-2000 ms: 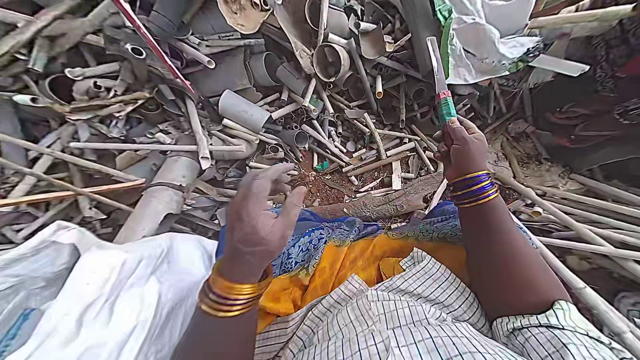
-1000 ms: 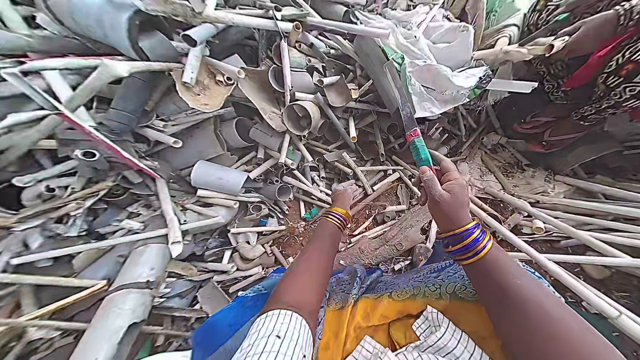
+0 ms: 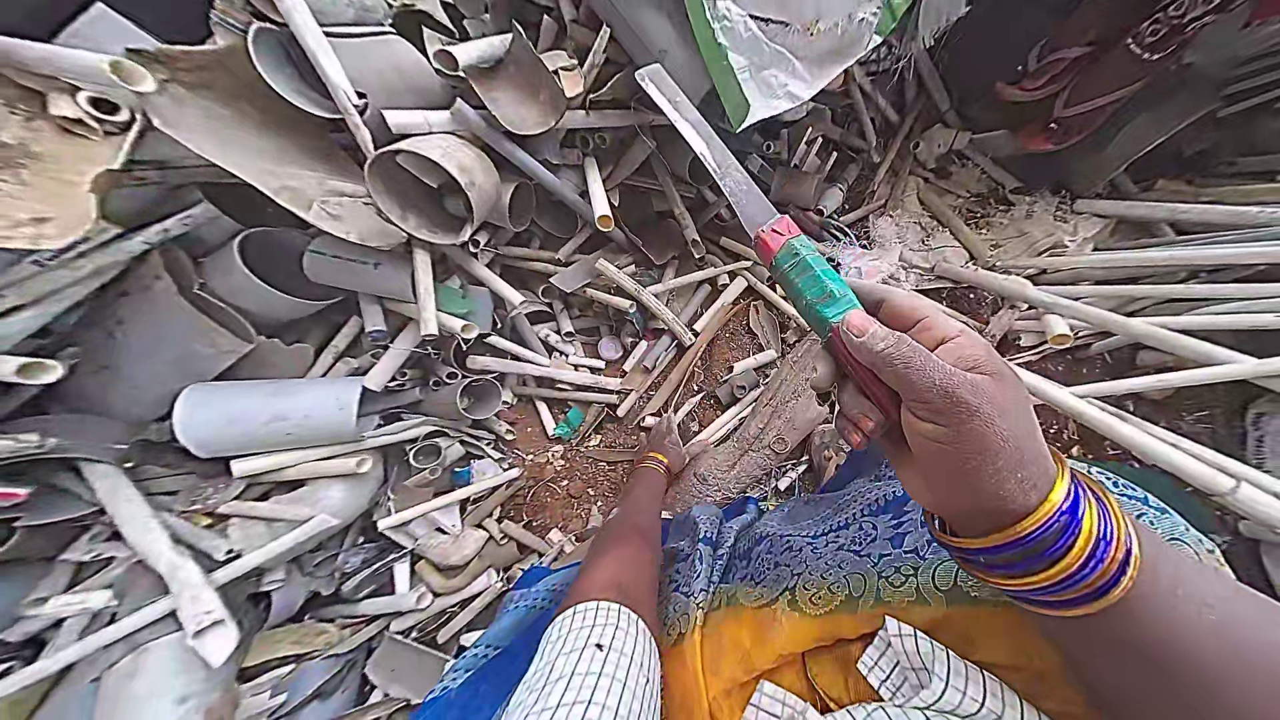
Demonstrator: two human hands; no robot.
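My right hand (image 3: 925,400) is closed around the handle of a long-bladed knife (image 3: 765,205), its grip wrapped in red and green tape, the blade pointing up and to the left. Low at the centre, my left hand (image 3: 664,445) reaches down to the ground beside a worn log (image 3: 765,425). Its fingers are small in view and partly hidden, so whether they grip a piece cannot be told. Thin pipe offcuts (image 3: 545,373) lie just beyond it. A wide grey pipe piece (image 3: 270,415) rests to the left.
Broken plastic pipes (image 3: 435,188) and curved shards (image 3: 250,130) are heaped on the left and ahead. Long thin pipes (image 3: 1150,330) lie at the right. A white and green sack (image 3: 790,50) is at the top. A sandalled foot (image 3: 1070,95) of another person shows at upper right.
My left hand, raised with fingers spread two seconds ago, has gone down to the ground by the log. The knife remains in my right hand. The view has shifted.
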